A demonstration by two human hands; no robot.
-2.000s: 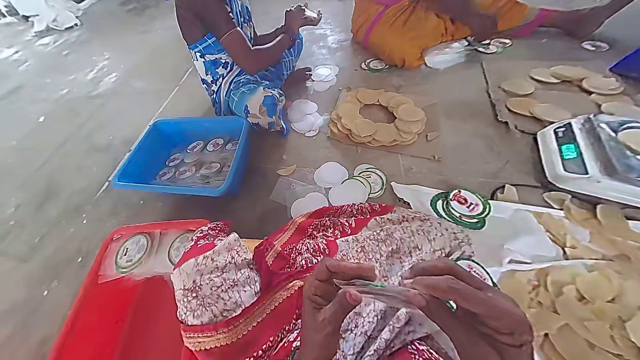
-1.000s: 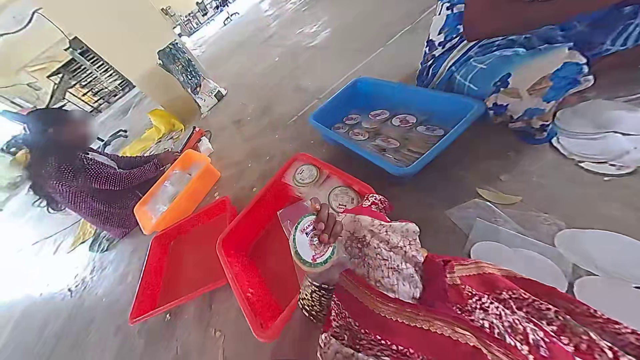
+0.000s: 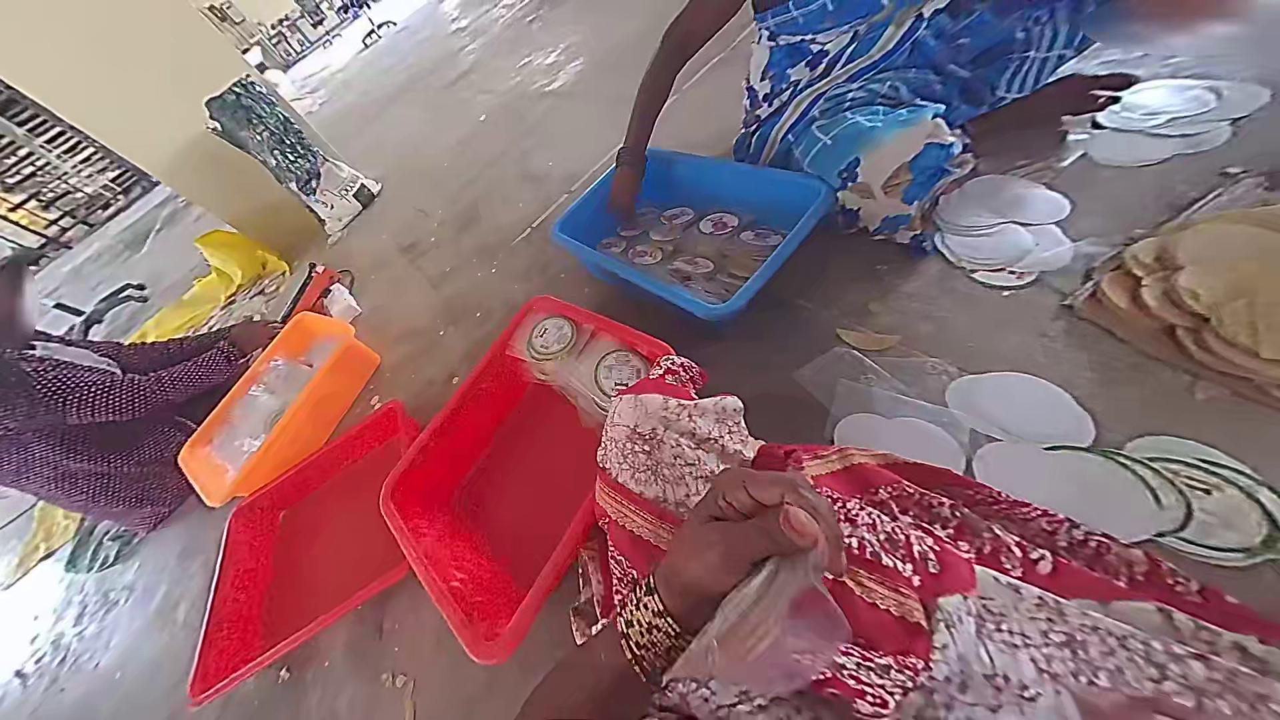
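Observation:
My left hand (image 3: 745, 540), with bangles at its wrist, is closed on a crumpled clear plastic packet (image 3: 765, 635) above the patterned red and white cloth over my lap. What the packet holds is too blurred to tell. My right hand cannot be made out. Just left of my lap lies a red plastic tray (image 3: 440, 500), with clear packets bearing round labels (image 3: 551, 338) at its far end. To the right, on the floor, are flat clear plastic bags (image 3: 860, 385), white round discs (image 3: 1020, 408) and green-rimmed round labels (image 3: 1215, 510).
A second red tray (image 3: 300, 590) and an orange tray (image 3: 345, 385) of clear packets stand at the left, beside a person. Beyond my lap, another person's hand (image 3: 625, 190) reaches into a blue tub (image 3: 700, 295) of labelled packets. Tan round sheets (image 3: 1200, 290) lie far right.
My left hand has moved from the red tray back over my lap; a round-labelled packet showed in it one second ago. The other person's hand has come into the blue tub. The view has swung left since the first frame.

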